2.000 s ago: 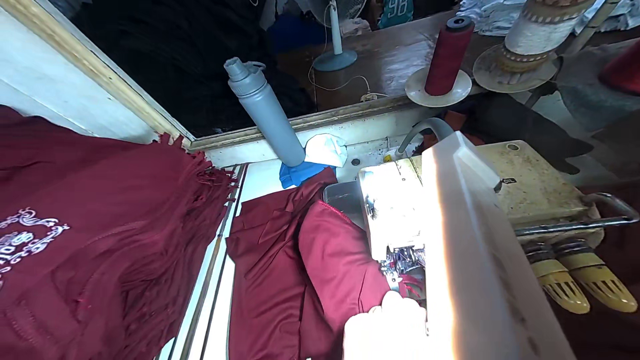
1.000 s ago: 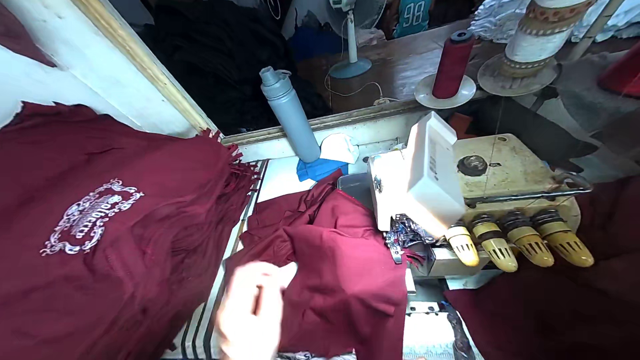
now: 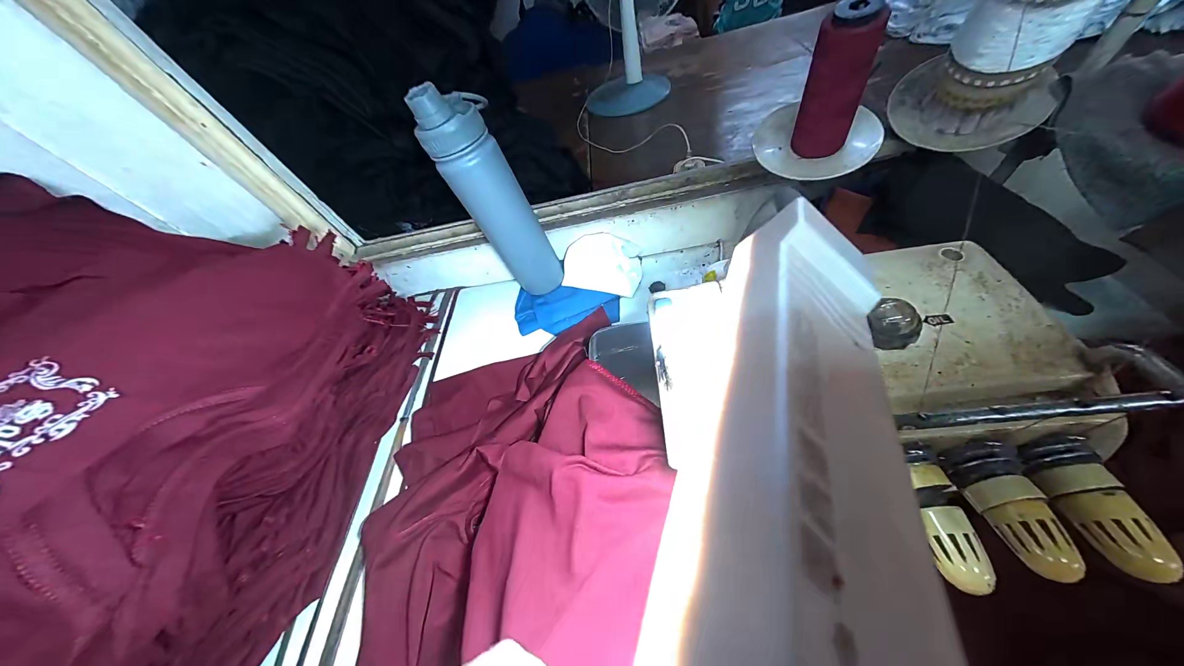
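Maroon fabric (image 3: 564, 481) lies in folds on the white table, its stitched upper edge beside the sewing machine (image 3: 980, 333). At the bottom edge, a small overexposed patch of what appears to be my left hand (image 3: 505, 655) touches or overlaps the cloth; its fingers and grip cannot be made out. My right hand is out of view. A long white boxy part (image 3: 795, 462) stands in front of the machine, hiding the needle area. Maroon garments (image 3: 185, 416) with white printing are piled at left, loose threads along their edge.
A blue-grey bottle (image 3: 490, 190) leans by the ledge, near a blue cloth (image 3: 564, 310) and a white cloth (image 3: 601, 264). A maroon thread cone (image 3: 837, 83) and a white cone (image 3: 1004, 37) stand behind. Yellow tension knobs (image 3: 1027, 527) project at right.
The hand that was over the maroon fabric one second ago has moved mostly out of view at the bottom. The view has shifted, and the white boxy part now covers more of the machine.
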